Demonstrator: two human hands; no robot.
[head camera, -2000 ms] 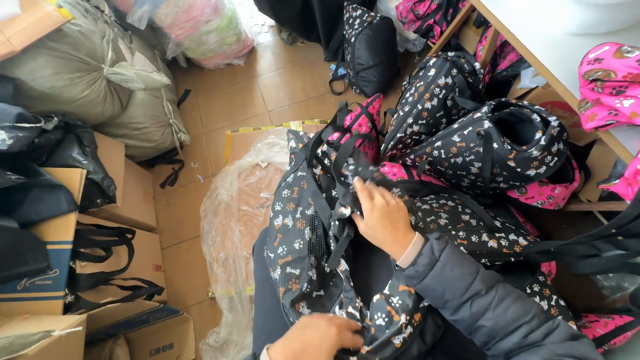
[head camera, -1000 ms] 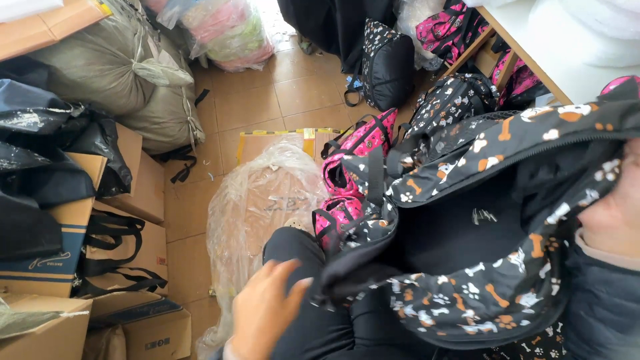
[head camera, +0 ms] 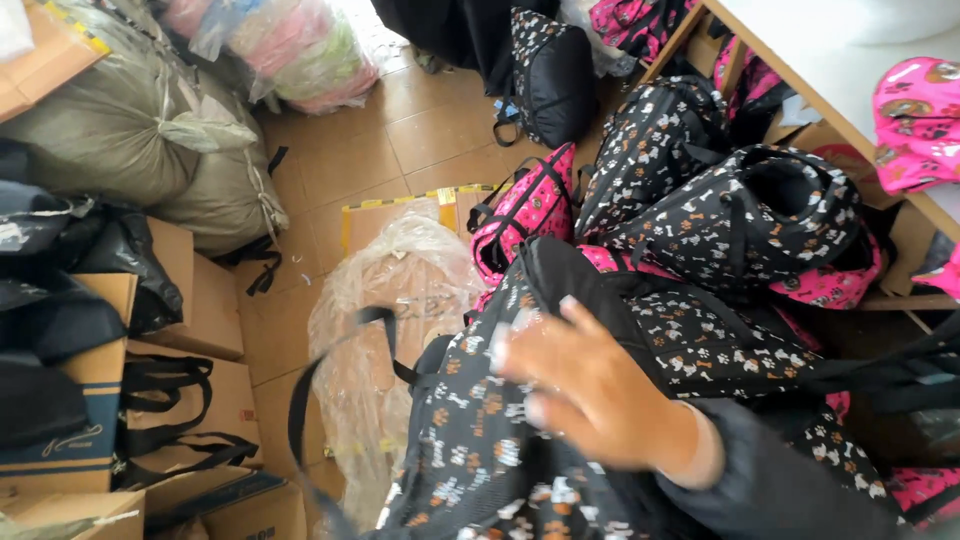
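My right hand (head camera: 600, 390), blurred, is over a black fabric bag (head camera: 465, 420) printed with paws and bones, in front of me. Its fingers are spread and nothing shows between them; whether they touch the cloth I cannot tell. A black strap (head camera: 300, 405) loops out from the bag's left side. My left hand is not in view. Just beyond lie a pink printed bag (head camera: 525, 214) and more black printed bags, one (head camera: 750, 217) with a round opening at its end.
Clear plastic sheeting (head camera: 360, 300) covers flattened cardboard on the tiled floor. Cardboard boxes (head camera: 195, 300) and stuffed sacks (head camera: 112, 120) line the left. A white-topped table (head camera: 832, 52) stands at the upper right with pink fabric pieces (head camera: 915, 127) on it.
The bag held wide open one second ago, its dark inside showing, now lies lower with its printed outside up. My right hand has moved left over it; my left hand has left the view.
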